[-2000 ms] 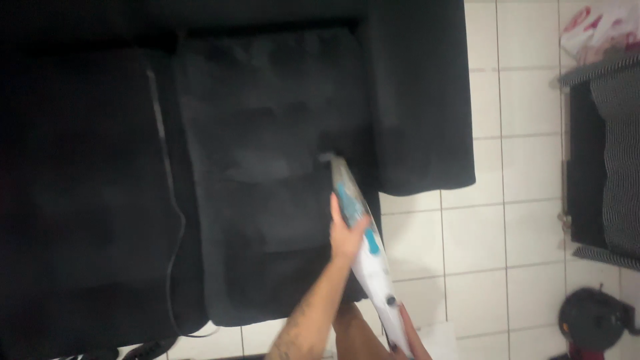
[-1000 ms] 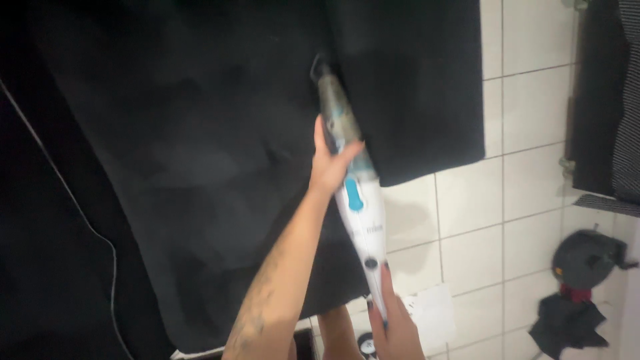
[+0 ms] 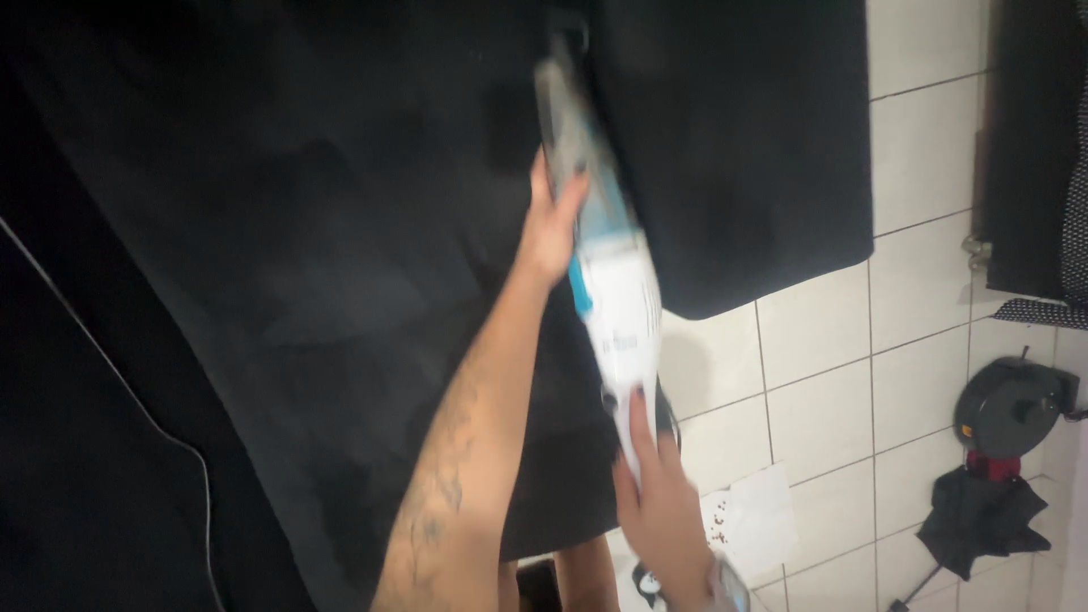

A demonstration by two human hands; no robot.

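A white and blue handheld vacuum cleaner (image 3: pixel 625 297) slants across the middle of the view, blurred by motion. Around its translucent front section my left hand (image 3: pixel 552 221) is closed, thumb and fingers on either side. My right hand (image 3: pixel 667 501) grips the rear handle, a finger lying along its top. The narrow nozzle (image 3: pixel 568 42) is at the gap between the black sofa's seat cushion (image 3: pixel 340 255) and its black armrest (image 3: pixel 748 153); whether it touches the fabric is not clear. A thin pale cord (image 3: pixel 127 382) runs over the black upholstery at the left.
White floor tiles (image 3: pixel 816 365) lie to the right of the sofa. On them are a white paper sheet (image 3: pixel 756 518) with small marks, a dark round appliance (image 3: pixel 1007 408) and a black folding umbrella (image 3: pixel 982 518). A black piece of furniture (image 3: pixel 1028 153) stands at the upper right.
The nozzle has moved from the seat cushion's lower right part up along its edge beside the armrest. Both hands still hold the vacuum. The view has moved closer to the sofa.
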